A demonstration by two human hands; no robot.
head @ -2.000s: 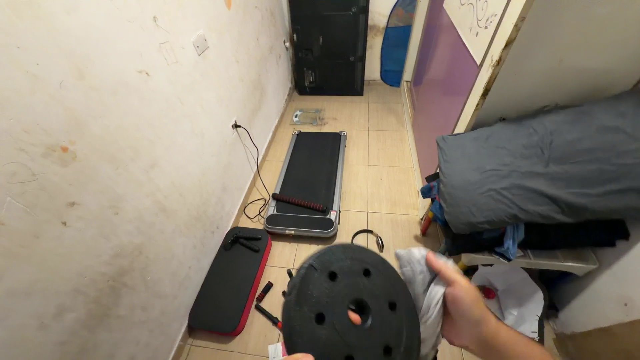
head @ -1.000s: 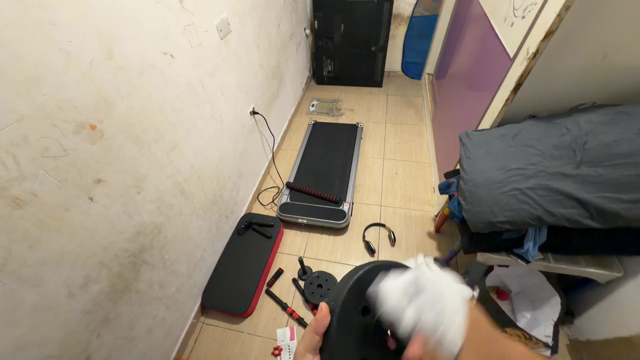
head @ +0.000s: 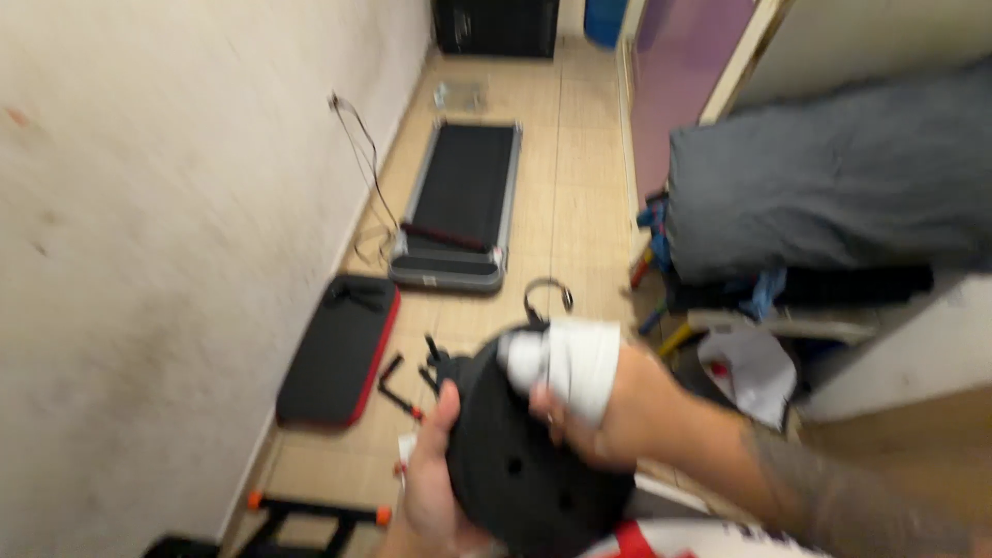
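A round black weight plate [head: 504, 434] with holes is held up near my body. My left hand [head: 438, 473] grips its left rim, thumb on the near edge. My right hand [head: 597, 411] holds a white cloth [head: 581, 360] against the plate's upper face, and the cloth wraps over the fingers. The plate's centre is partly hidden by the cloth and right hand. Just beyond its left edge, black weight parts [head: 442, 364] and a black and red bar [head: 399, 399] lie on the tiled floor.
Ahead lies a walking pad treadmill [head: 465, 186] with a dark bar across it. A black, red-edged board [head: 333, 356] lies by the left wall, an orange-tipped black frame [head: 318, 510] nearer. Headphones [head: 549, 285] lie beyond the plate. Grey bedding [head: 821, 170] is at right, above a white-lined bin [head: 748, 372].
The right hand and cloth have moved over the plate's face; two seconds ago they were beside its right edge. The plate is turned differently, and the view has shifted.
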